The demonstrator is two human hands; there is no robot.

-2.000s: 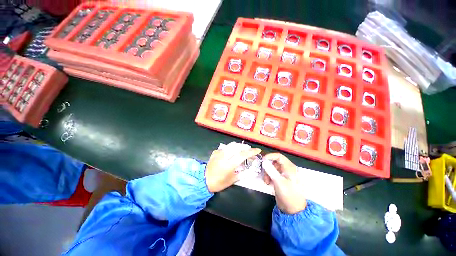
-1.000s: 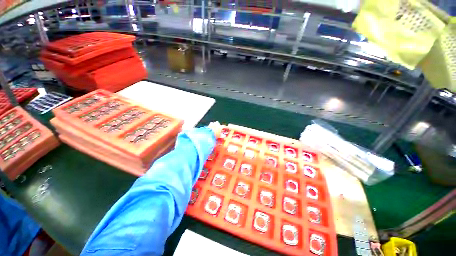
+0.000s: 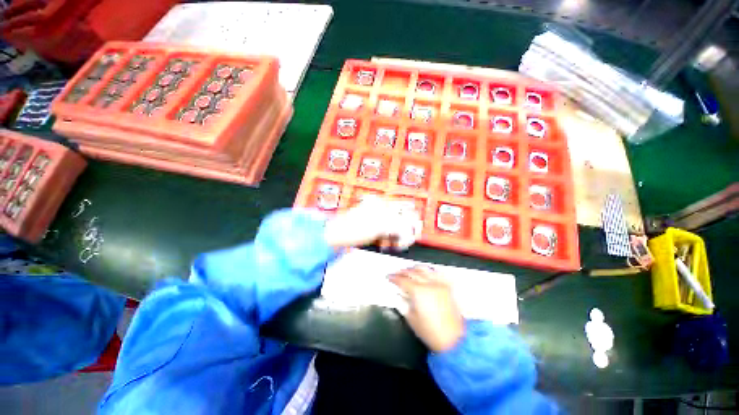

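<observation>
My left hand (image 3: 369, 223) reaches over the front edge of the red-orange foam tray (image 3: 437, 239). Its fingers are closed around a small silvery ring-shaped part (image 3: 412, 224), with something white there too; this area is blurred and the hand hides front-row pockets. My right hand (image 3: 429, 306) rests palm down on the white paper sheet (image 3: 486, 293), fingers slightly apart, with nothing seen in it. The tray holds one squarish metal ring in most pockets. In its far row, the leftmost pocket holds a part and the second is empty.
Stacked foam trays (image 3: 162, 150) stand left, another tray (image 3: 44, 182) beside them. Loose pale rings (image 3: 91, 241) lie at left. At right are white discs (image 3: 600, 336), a yellow bin (image 3: 666, 296) with pen-like tools, a gridded strip (image 3: 616, 227) and a plastic bag (image 3: 600, 85).
My left arm has drawn back from the tray's far left corner to its front edge. The view has tilted down, showing my right hand again. Since the oldest frame, the far row's empty pocket has changed from first to second.
</observation>
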